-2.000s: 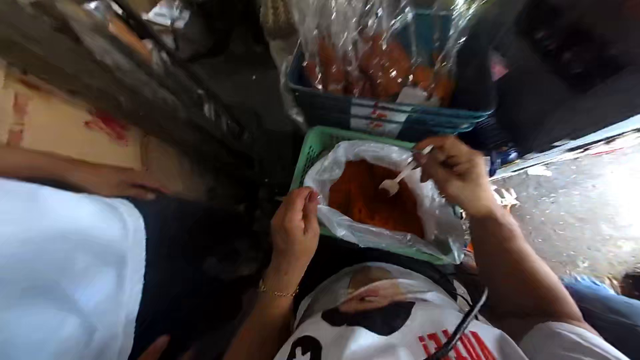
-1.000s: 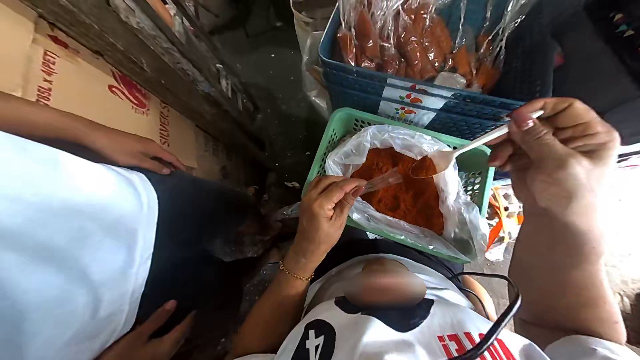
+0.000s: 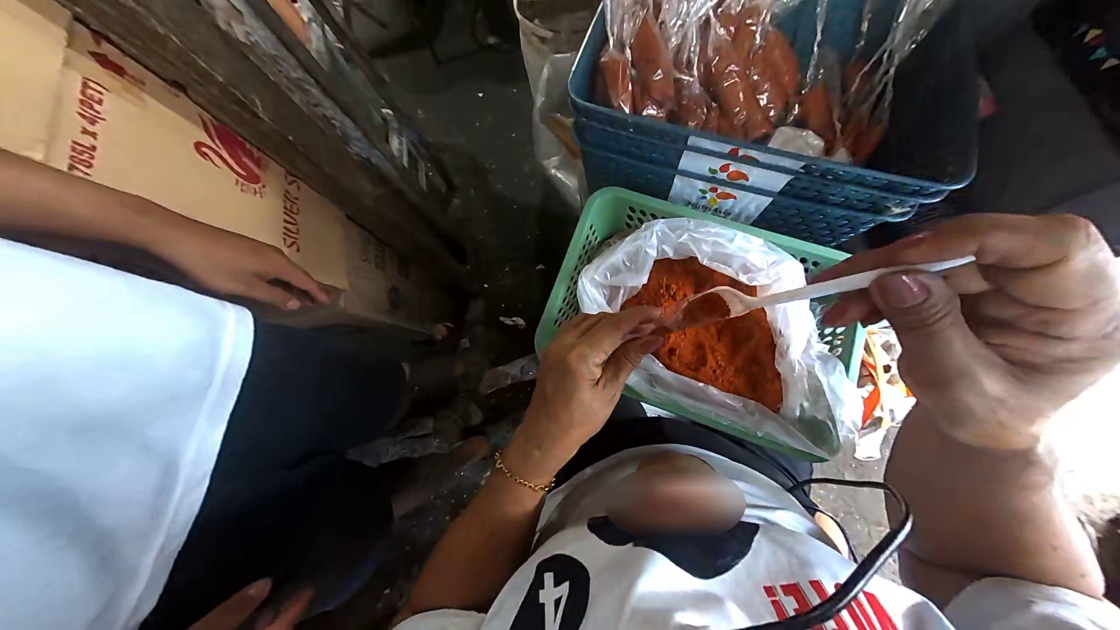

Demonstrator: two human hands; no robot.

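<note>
My right hand (image 3: 989, 324) pinches the handle of a white plastic spoon (image 3: 840, 284). The spoon's bowl, with reddish powder in it, is at the mouth of a small clear plastic bag (image 3: 687, 313). Thumb and fingertips of my left hand (image 3: 591, 372) hold that bag. Both are above orange-red powder (image 3: 726, 359) in a large white plastic bag (image 3: 604, 278), whose edges are folded outward. That bag lies in a green plastic basket (image 3: 573, 254) in front of me. Whether the spoon's tip is fully inside the small bag is hard to tell.
Stacked blue plastic baskets (image 3: 621, 149) behind the green one hold filled clear bags of orange-red powder (image 3: 735, 79). At the left, another person's hand (image 3: 254, 267) rests near a cardboard box (image 3: 175, 166). A black cable (image 3: 875, 560) hangs near my right arm.
Two seconds ago my left hand was at the large bag's edge; a second ago it held the small bag. The spoon, held above the powder a second ago, is now at the small bag's mouth.
</note>
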